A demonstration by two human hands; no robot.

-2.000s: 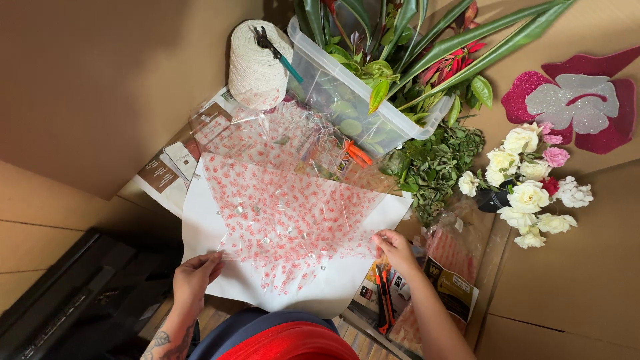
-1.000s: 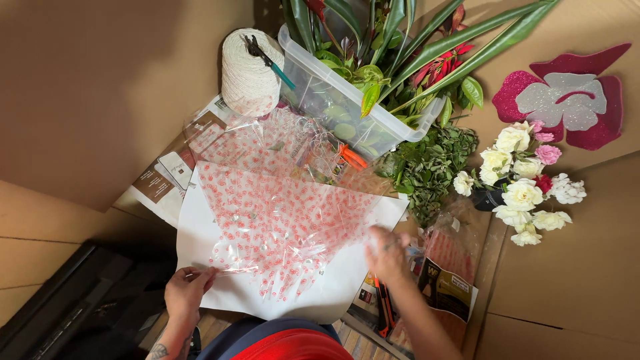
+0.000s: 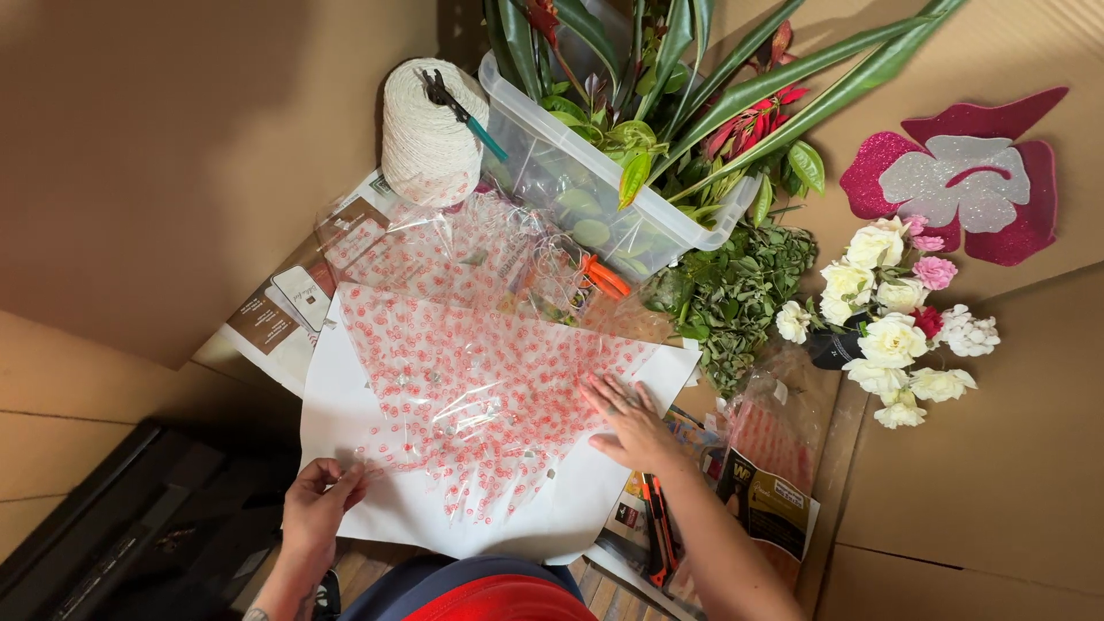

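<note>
A sheet of clear cellophane with a red pattern [image 3: 483, 388] lies over white paper [image 3: 552, 526] in front of me. My left hand [image 3: 326, 500] pinches the cellophane's lower left corner between thumb and fingers. My right hand [image 3: 630, 427] rests on the sheet's right side, its fingers spread and flat. Beyond the sheet lie more patterned cellophane [image 3: 440, 246], a tangle of thin string [image 3: 556, 267] and an orange-handled tool [image 3: 605, 278]. An orange and black utility knife [image 3: 660, 530] is near my right forearm.
A cone of white twine [image 3: 427, 138] holds teal-handled pliers or cutters [image 3: 466, 116]. Behind stands a clear plastic bin [image 3: 561, 164] of leaves and red flowers. Cut leaves [image 3: 750, 293], white and pink roses [image 3: 893, 341], a glittery foam flower [image 3: 957, 181] and a plastic package [image 3: 772, 483] lie to the right.
My right hand has let go of the cellophane's lower right edge and moved up onto the sheet, where it lies flat. My left hand still pinches the left corner.
</note>
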